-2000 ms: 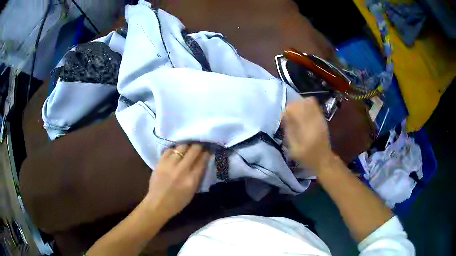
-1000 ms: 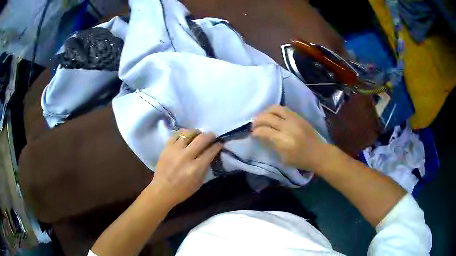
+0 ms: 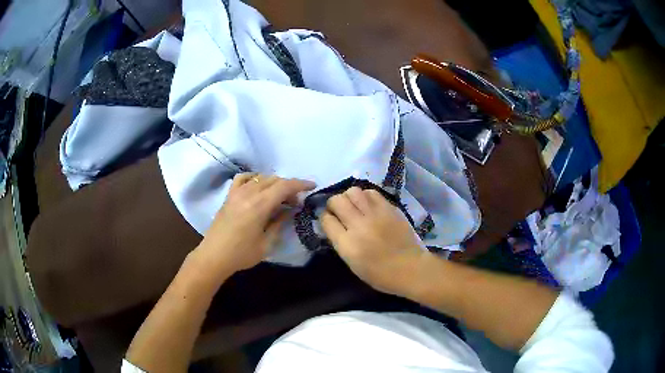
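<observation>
The unfinished garment [image 3: 292,127] lies bunched in front of me, its pale blue-white inside up, with dark speckled seam strips and a dark outer patch at the far left. My left hand [image 3: 251,218] holds its near edge, fingertips at a dark fold. My right hand [image 3: 375,237] holds the same dark edge [image 3: 354,183] just to the right, fingers curled into the fabric. The fingertips are partly hidden in the cloth. The steam iron [image 3: 463,98], with an orange-brown handle, rests beyond the garment at the right, untouched.
The brown padded table [image 3: 109,248] lies under the garment. A patterned hose [image 3: 571,73] runs up from the iron. At the right are a yellow cloth [image 3: 620,102] and a blue basket [image 3: 625,218] with white scraps [image 3: 580,237]. Pale cloth or plastic [image 3: 36,36] lies at the far left.
My right hand has moved from near the iron, left and towards me, to the dark edge. My left hand has shifted slightly left. The dark edge is now lifted and opened into a curved fold.
</observation>
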